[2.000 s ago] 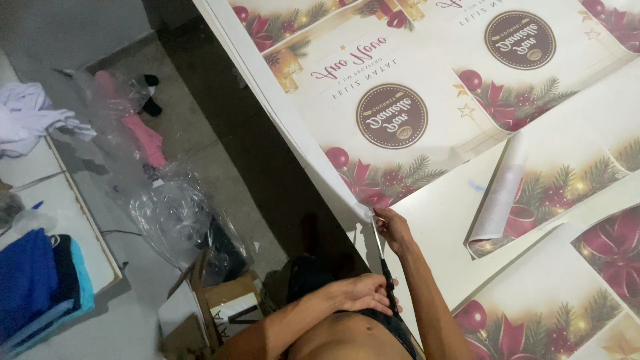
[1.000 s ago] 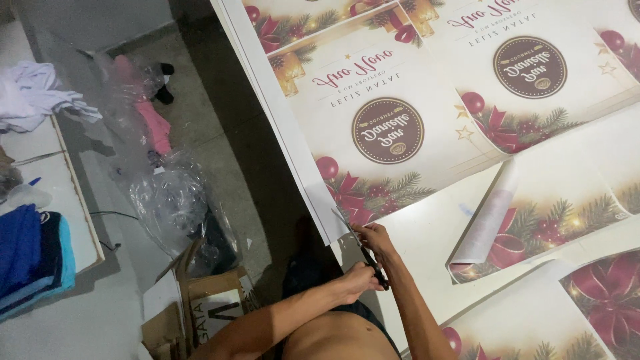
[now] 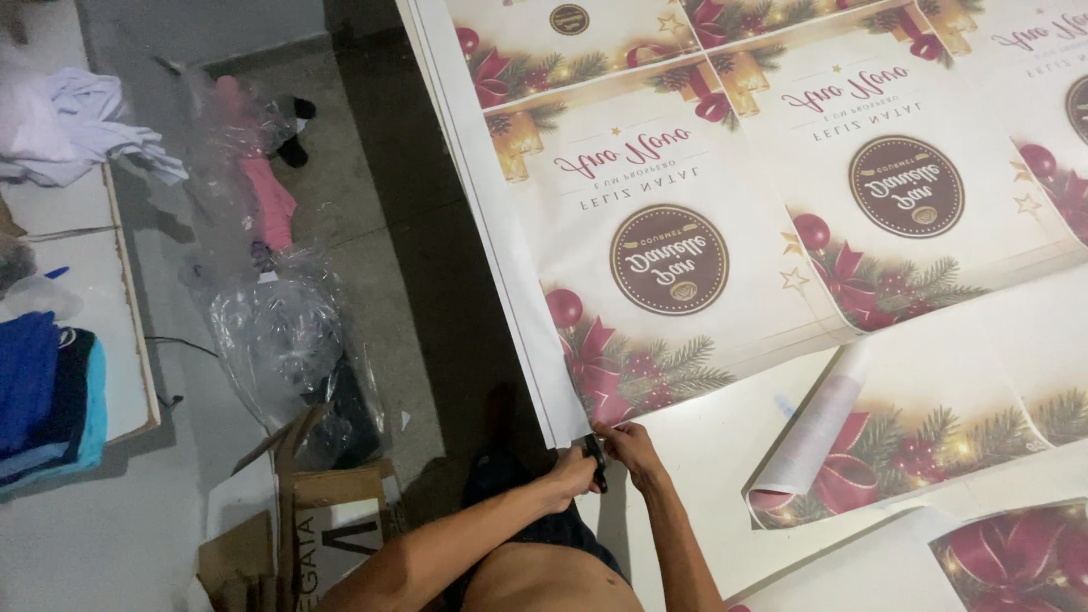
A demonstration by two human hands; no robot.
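A large printed sheet with Christmas designs, mirrored writing and round brown emblems (image 3: 654, 348) lies over the white table. My left hand (image 3: 571, 478) grips the black handles of a pair of scissors (image 3: 597, 463) below the sheet's near left corner. The blades are mostly hidden at the sheet's edge, beside its blank white margin strip (image 3: 544, 399). My right hand (image 3: 631, 450) pinches the printed sheet's corner just right of the scissors.
On the white table (image 3: 688, 450), a partly rolled printed piece (image 3: 816, 433) and another print (image 3: 1011, 552) lie to the right. Clear plastic bags (image 3: 280, 340) and cardboard boxes (image 3: 331, 510) are on the floor at left. Folded blue cloths (image 3: 51, 399) rest on a side table.
The scissors blades, visible against the sheet earlier, are now mostly hidden at its corner. Both hands have come to the near edge of the sheet, beside the margin strip.
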